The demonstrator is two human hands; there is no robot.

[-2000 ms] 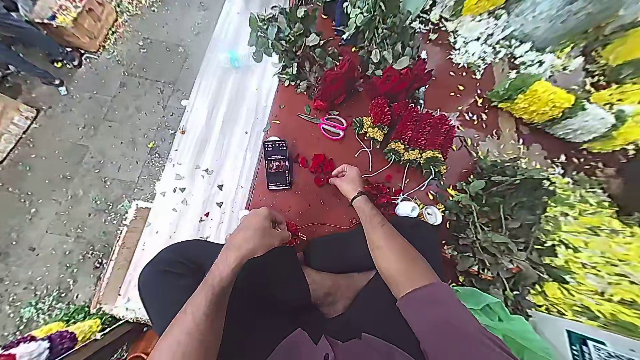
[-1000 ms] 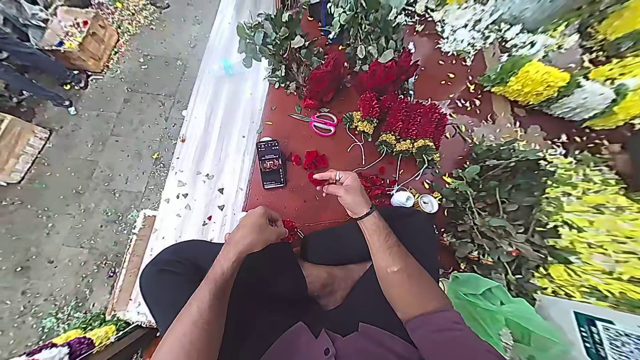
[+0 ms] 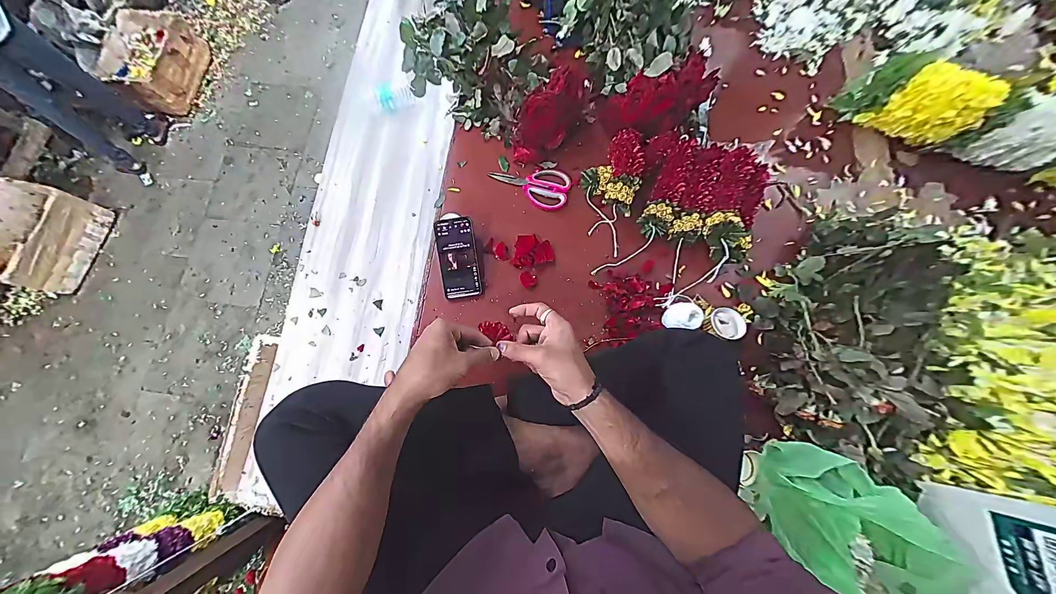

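My left hand [image 3: 444,356] and my right hand [image 3: 546,346] meet at the fingertips above my crossed legs. Between and just beyond them is a small bunch of red petals [image 3: 495,332]; the left fingers pinch its near end. The right thumb and index finger touch there too, but whether they grip anything is too small to tell. Past my hands, loose red petals [image 3: 532,252] lie on the red-brown surface beside a smartphone [image 3: 459,257]. Pink-handled scissors [image 3: 546,189] lie farther off. Red garland pieces with yellow flowers and white strings [image 3: 701,186] rest to the right.
Two thread spools [image 3: 683,314] sit by my right knee. Leafy stems [image 3: 850,330], yellow flowers [image 3: 940,101] and a green plastic bag [image 3: 850,503] are on the right. Bunches of red roses [image 3: 553,111] lie ahead. White cloth [image 3: 355,223] borders the left edge, beyond which a person's legs [image 3: 74,99] show.
My right hand has come back from near the loose red petals and now meets my left hand. The left hand has stayed near my lap.
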